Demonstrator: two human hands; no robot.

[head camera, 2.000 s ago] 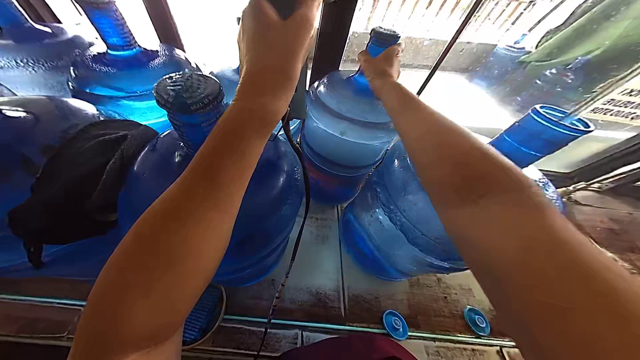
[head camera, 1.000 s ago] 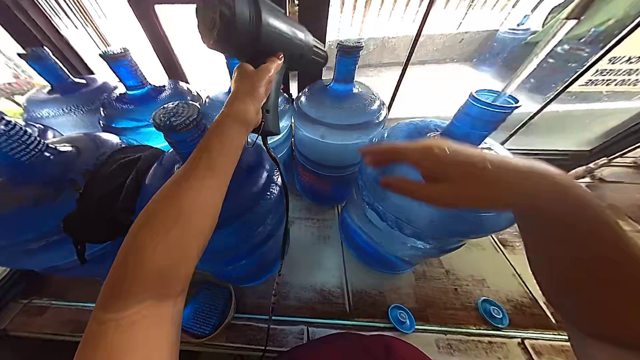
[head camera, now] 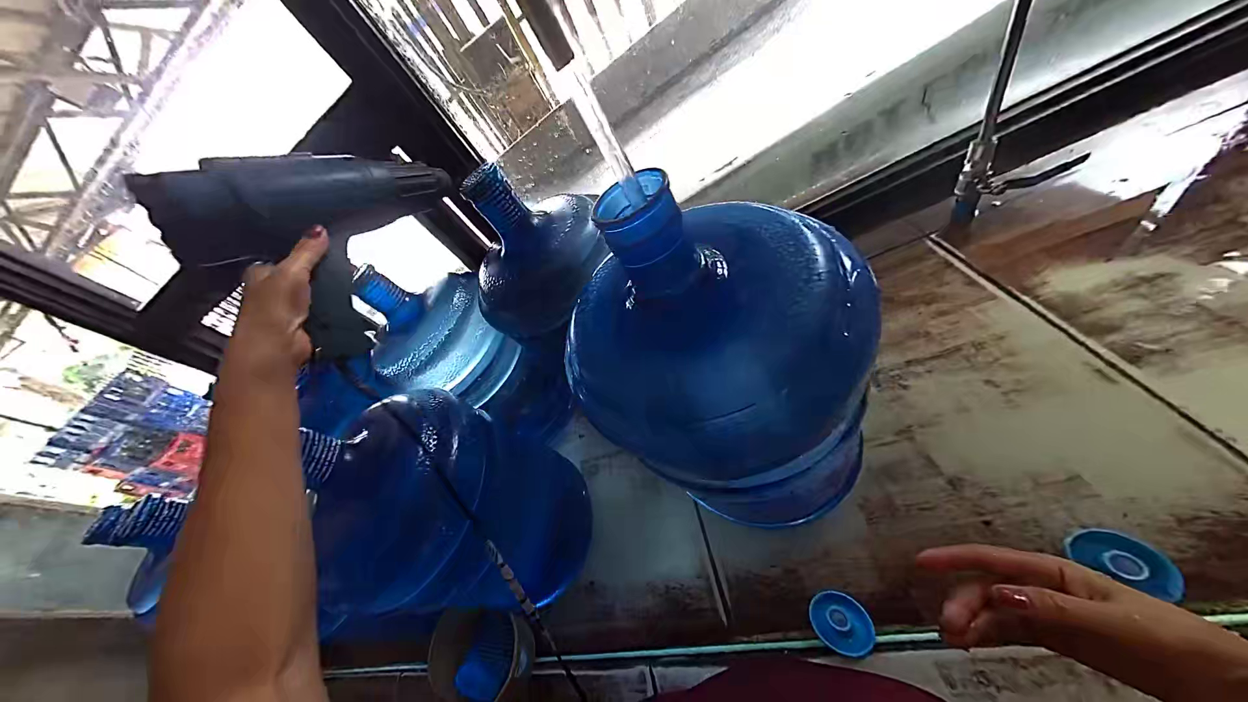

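Note:
My left hand (head camera: 278,302) grips the handle of a black heat gun (head camera: 292,210), held up over the blue water jugs at the left, its nozzle pointing right. A cord hangs down from it. Water runs from above into the open neck of a large blue water jug (head camera: 726,351) in the middle. At the lower right, my right hand (head camera: 1024,590) holds nothing, fingers partly bent, between a blue cap (head camera: 841,624) and a second blue cap (head camera: 1126,565) near the tiled ledge's edge.
A blue jug (head camera: 536,263) with a ribbed neck cover stands behind the middle one; several more jugs (head camera: 409,517) crowd the left. A round container (head camera: 439,653) holds blue pieces at the bottom. A metal valve (head camera: 975,180) rises at the right. Crates (head camera: 180,453) are visible through the glass.
My right hand has let go of a jug's neck and moved down to the right, beside the caps. My left hand keeps hold of the heat gun. The view has turned strongly.

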